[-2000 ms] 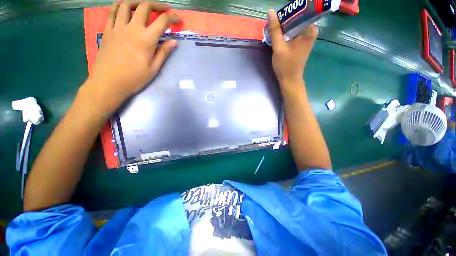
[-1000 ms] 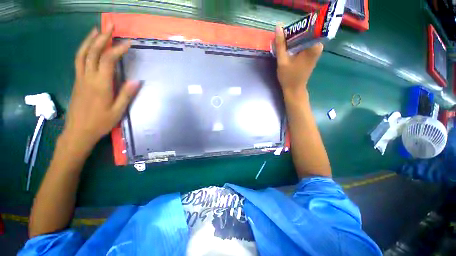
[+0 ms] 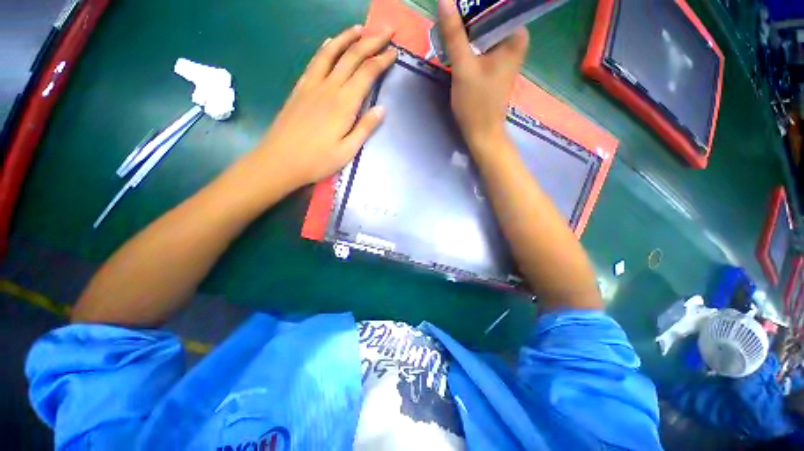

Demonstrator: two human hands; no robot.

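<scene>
A dark grey shiny panel (image 3: 414, 176) lies in a red fixture tray (image 3: 319, 211) in front of me. My right hand (image 3: 483, 84) is shut on a silver-grey glue tube (image 3: 511, 19) with a dark label, above the panel's far edge. The tube's top is cut off by the frame edge, and its nozzle end is near the far edge, left of the middle. My left hand (image 3: 335, 101) rests at the panel's far left corner, fingers spread a little. I see nothing held in it. My right forearm hides part of the panel.
A white wad (image 3: 212, 90) with thin pale tools (image 3: 159, 145) lies at left. Another trayed panel (image 3: 666, 66) is at upper right, and a red tray edge (image 3: 35, 114) at far left. A small fan (image 3: 733, 343), white wrapped item (image 3: 686, 322) and rubber band (image 3: 655, 258) are at right.
The view has turned, so the tray appears tilted and further right. The right hand with the tube has moved left along the far edge. The left hand has moved to the far left corner.
</scene>
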